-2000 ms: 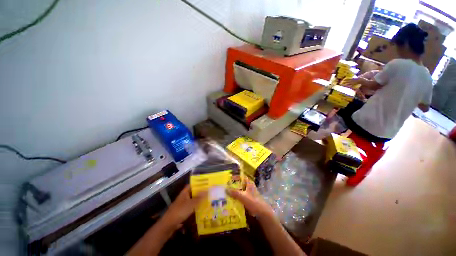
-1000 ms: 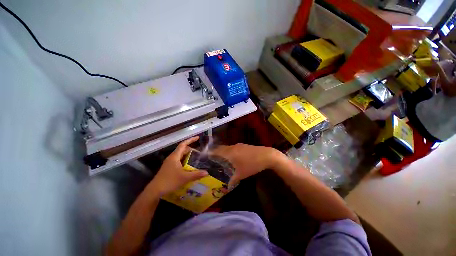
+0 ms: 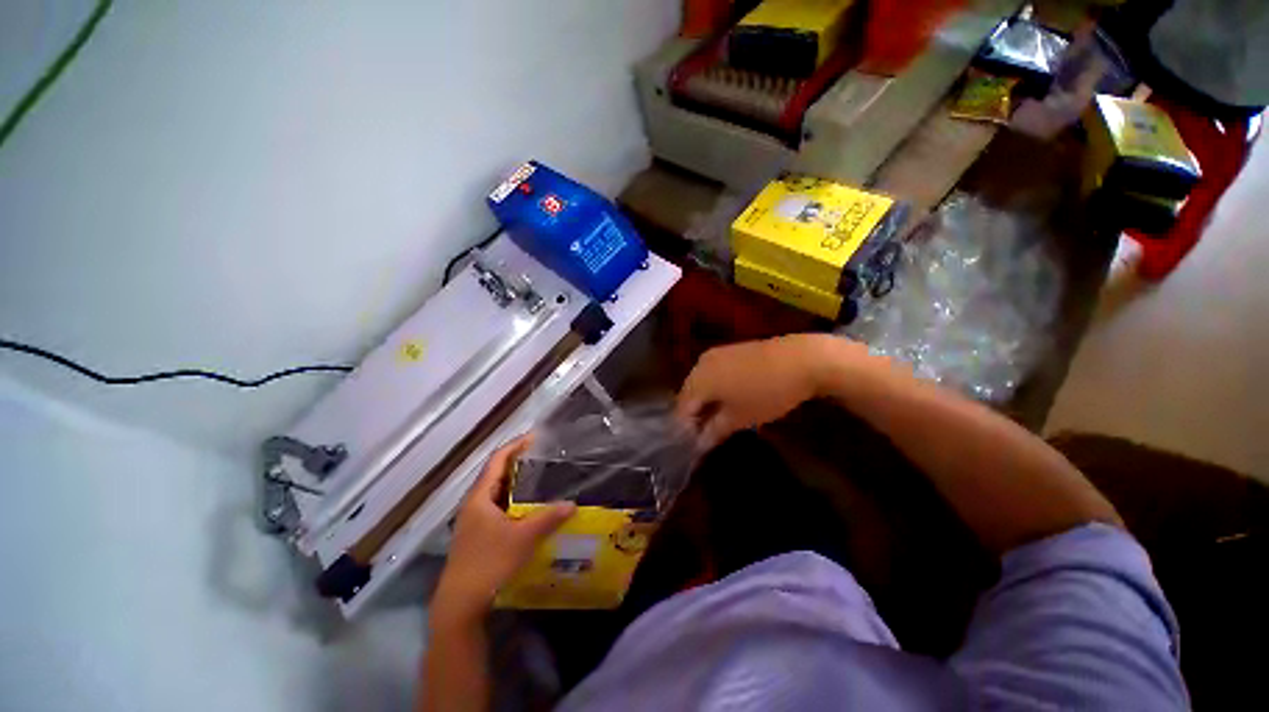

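Observation:
A yellow product box (image 3: 573,559) with a black end sits near my lap, its black end towards the sealer. My left hand (image 3: 490,536) grips its left side, thumb on the front face. Clear film bag (image 3: 612,442) stands loose past the black end. My right hand (image 3: 738,397) pinches the film at its right edge, off the box. The bar sealer (image 3: 404,397) lies just beyond, with its silver sealing bar (image 3: 432,422) and blue control box (image 3: 573,234).
Stacked bagged yellow boxes (image 3: 814,234) stand beside a heap of clear film offcuts (image 3: 974,299). The tunnel conveyor (image 3: 738,95) holds a yellow box (image 3: 791,35). More boxes (image 3: 1141,146) rest on a red stool (image 3: 1200,209) at the upper right.
The box has come down from in front of me to my lap, black end turned to the sealer. My right hand has left the box and pulls film out to the right. The view has turned.

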